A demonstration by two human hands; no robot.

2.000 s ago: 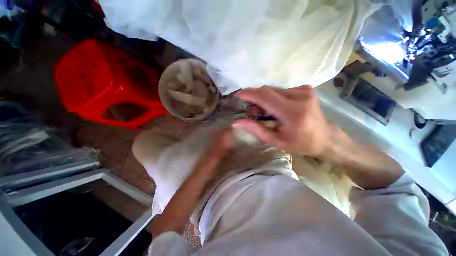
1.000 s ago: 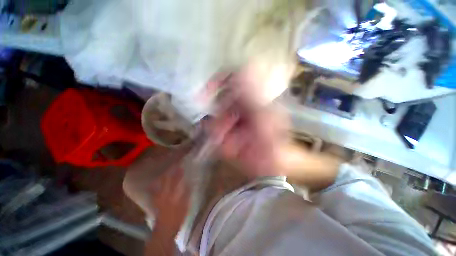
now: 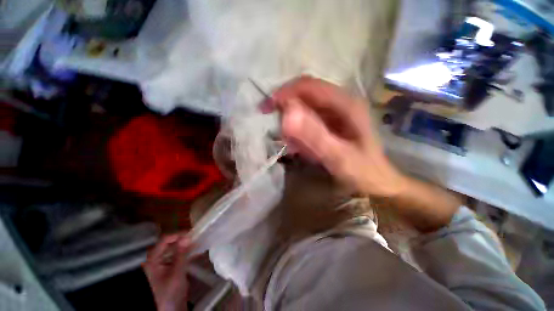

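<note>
Sheer cream fabric [image 3: 291, 42] lies heaped on the table and hangs over its edge toward the lap. My left hand [image 3: 167, 261], at the lower left, is closed on a fabric edge. A narrow, denser seam edge [image 3: 234, 191] runs taut from it up to my right hand. My right hand [image 3: 328, 124] is at the centre, fingers curled around the seam edge. A thin dark metal tip, probably thread snips [image 3: 258, 87], sticks out beside its fingers. The palm side is hidden, and the picture is blurred.
The lit sewing machine [image 3: 480, 61] stands at the upper right on a white table [image 3: 449, 164]. A red stool [image 3: 155, 161] is on the floor at left. A round bin [image 3: 223, 149] is partly hidden behind the hanging fabric. Blurred grey frames lie at lower left.
My left hand has moved down and left, away from my right hand, and a length of sheer fabric now stretches between them. The view has shifted.
</note>
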